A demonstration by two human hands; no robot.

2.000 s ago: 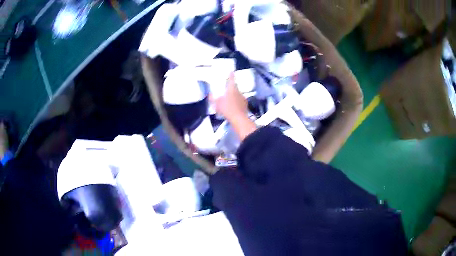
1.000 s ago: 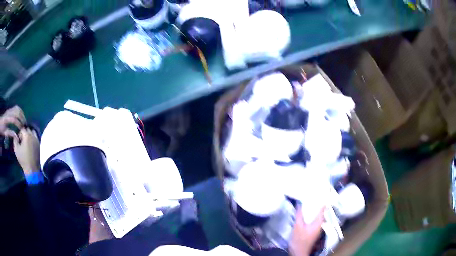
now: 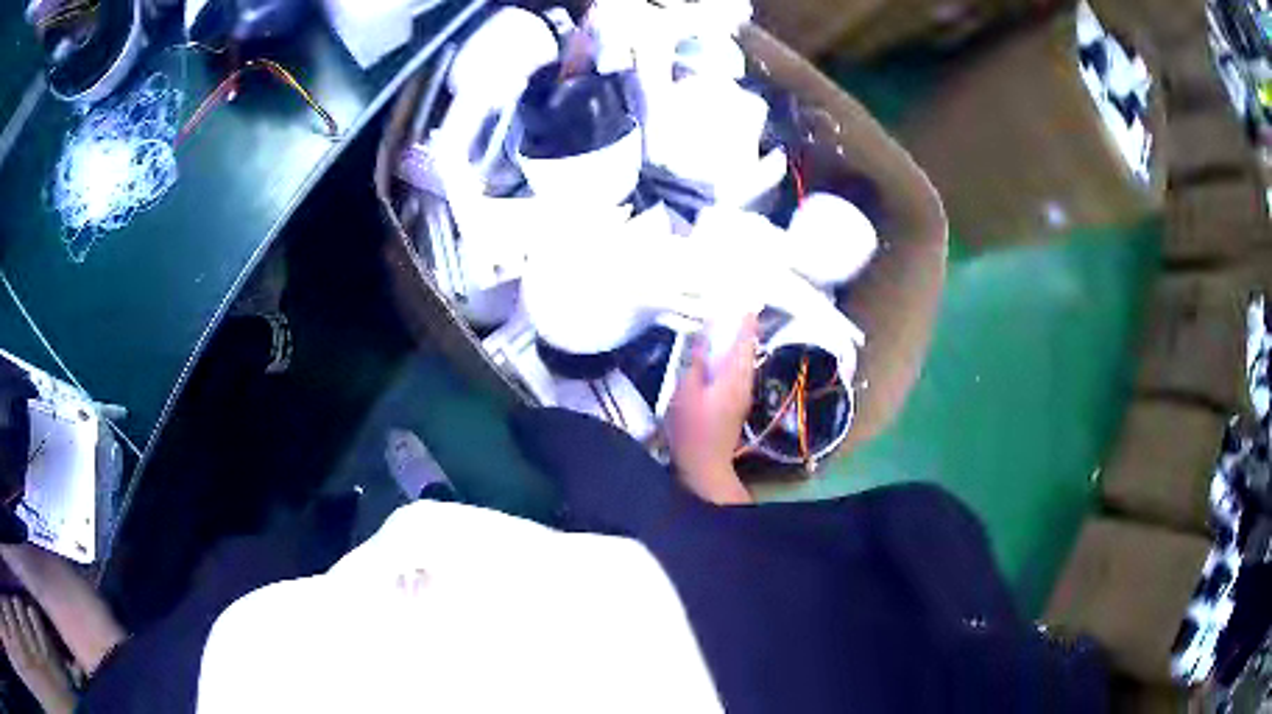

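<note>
A large open brown carton [image 3: 907,258] is full of white and black dome camera units [image 3: 586,286]. My right hand [image 3: 714,405] is bare and reaches into its near side, its fingers against white housings; glare hides whether they grip one. Just right of it is a round open end [image 3: 802,405] with orange and red wires. A white flat part with black beside it [image 3: 59,474] is cut off by the left edge. Below it a bare forearm, seemingly my left, runs off the left edge; its hand cannot be made out.
A green bench [image 3: 182,265] curves along the left, with a tangled whitish bundle [image 3: 112,168], orange wires and units on it. Brown cartons [image 3: 1158,453] stand at the right on the green floor [image 3: 1032,377]. Blurred fingers, seemingly another person's, show at the lower left.
The large white and black unit at the left has mostly left the picture past the left edge. The view has shifted; the carton appears higher and further left. My right hand is still in the carton.
</note>
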